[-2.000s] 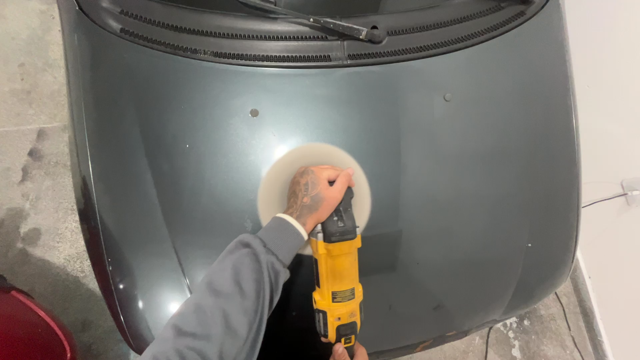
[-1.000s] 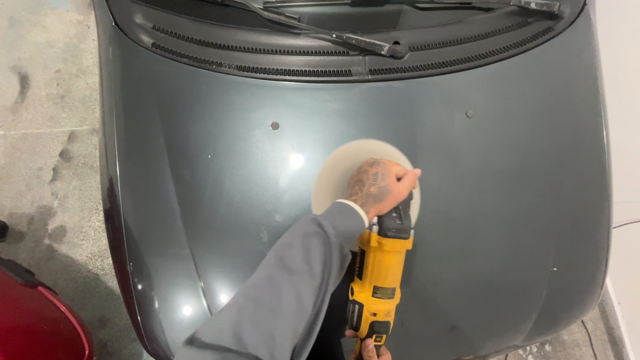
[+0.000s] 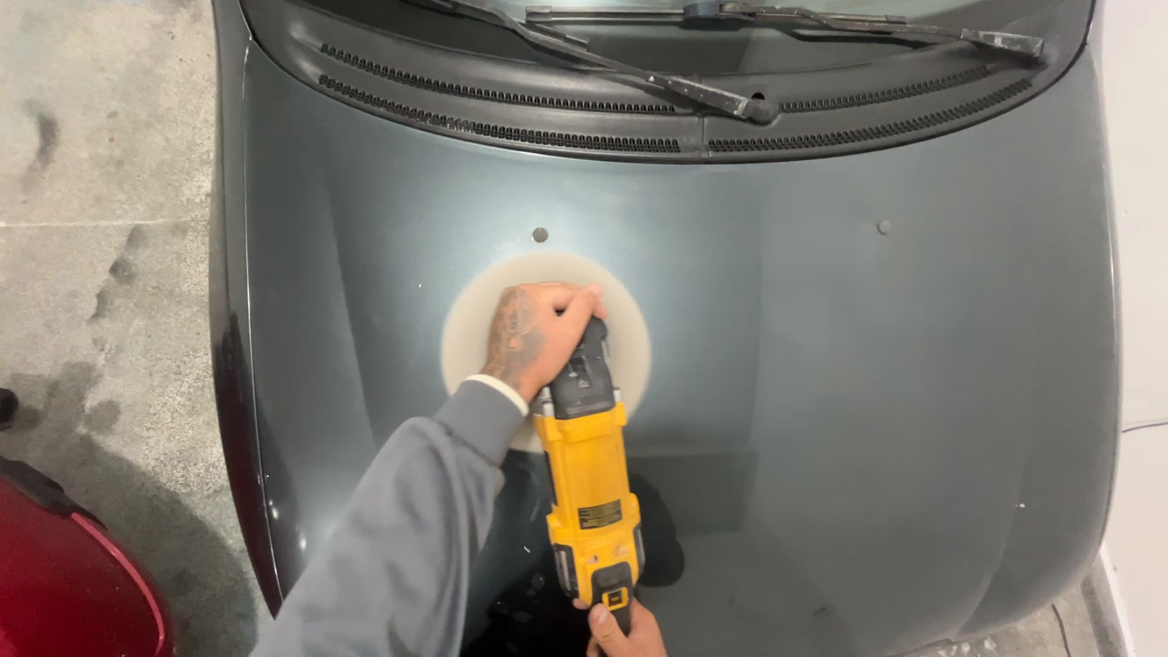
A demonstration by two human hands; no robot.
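A yellow and black rotary polisher (image 3: 589, 470) rests with its round pale pad (image 3: 630, 351) on the dark grey car hood (image 3: 867, 383). The pad looks blurred. My left hand (image 3: 543, 333), tattooed and in a grey sleeve, grips the polisher's black front end above the pad; its fingers are partly hidden behind the hand. At the bottom of the view my right hand (image 3: 625, 630) holds the rear end of the tool, with the thumb beside the switch. A small dark round spot (image 3: 540, 234) on the hood lies just beyond the pad.
Wiper arms (image 3: 693, 91) and a black vent cowl (image 3: 511, 123) border the hood's far edge. At the lower left a red object (image 3: 73, 575) stands on the concrete floor (image 3: 109, 274). A white wall (image 3: 1141, 319) runs along the right, with a thin cable (image 3: 1145, 426) against it.
Between the two earlier frames the polisher and both hands moved right across the hood; now they are back to the left, with the pad close below the round spot. The view has shifted somewhat.
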